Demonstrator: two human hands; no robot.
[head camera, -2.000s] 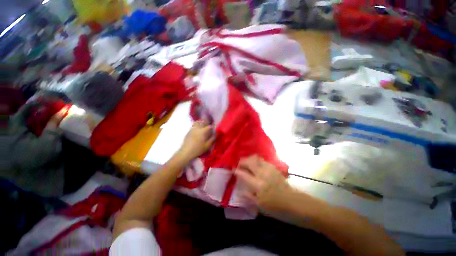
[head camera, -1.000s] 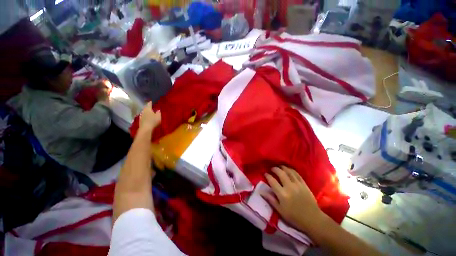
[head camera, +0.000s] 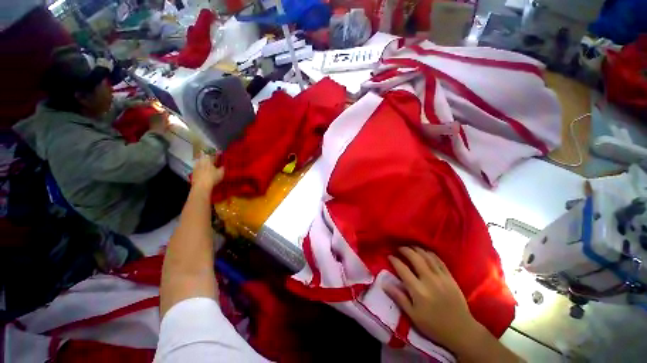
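Observation:
A garment piece with a large red panel (head camera: 404, 177) and white parts with red stripes lies on the table left of the sewing machine (head camera: 603, 241). Its near edge hangs over the table's front. My right hand (head camera: 429, 294) lies on the garment with its fingers spread, over the white and red near edge. My left hand (head camera: 206, 170) is stretched out to the left, at the end of a loose red cloth heap (head camera: 277, 138). Its fingertips are small and partly hidden, so I cannot tell whether they grip the cloth.
White cloth with red stripes (head camera: 489, 92) is heaped behind the garment. A grey machine part with a round vent (head camera: 216, 103) stands beyond the red heap. A person (head camera: 99, 149) sits at the left. More striped cloth (head camera: 106, 312) lies low at the left. An orange-yellow sheet (head camera: 259, 205) lies under the red heap.
My left hand has left the garment and reached left to the red heap. The garment's red panel lies more spread out. The view has turned left, bringing the seated person into clearer view.

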